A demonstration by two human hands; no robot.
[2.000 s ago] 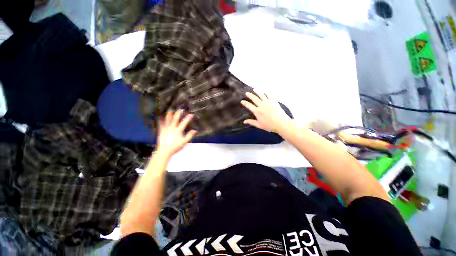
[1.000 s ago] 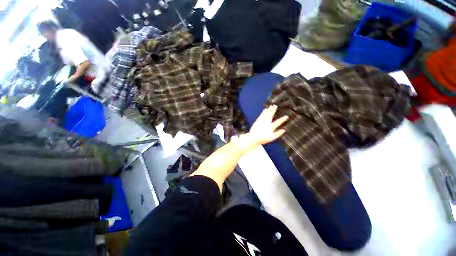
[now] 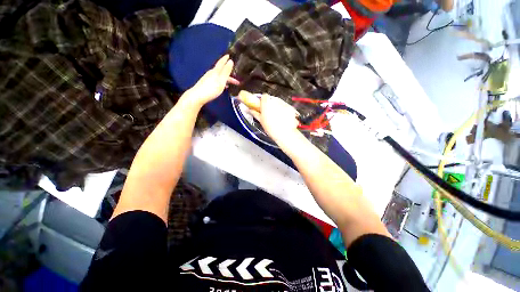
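Observation:
The brown plaid garment (image 3: 291, 51) lies bunched over the navy padded board (image 3: 199, 54). My right hand (image 3: 276, 117) is closed around the tan handle of the steam iron (image 3: 251, 122). The iron's pale curved rim shows at the board's near edge, against the plaid cloth; its underside is hidden. Red fittings show right of my right hand. My left hand (image 3: 215, 81) lies at the left edge of the garment, fingers extended, over the board. Whether it pinches the cloth is hard to tell.
A large heap of brown plaid garments (image 3: 51, 108) is at left. The board lies across the white table (image 3: 228, 157). A black hose (image 3: 433, 177) and yellow hose (image 3: 473, 122) run right. A pale narrow board (image 3: 393, 77) lies beyond. Something orange shows at the far side.
My right hand, out of view a second ago, now holds the iron at the garment. My left hand is still at the garment's left edge. The camera view has turned right.

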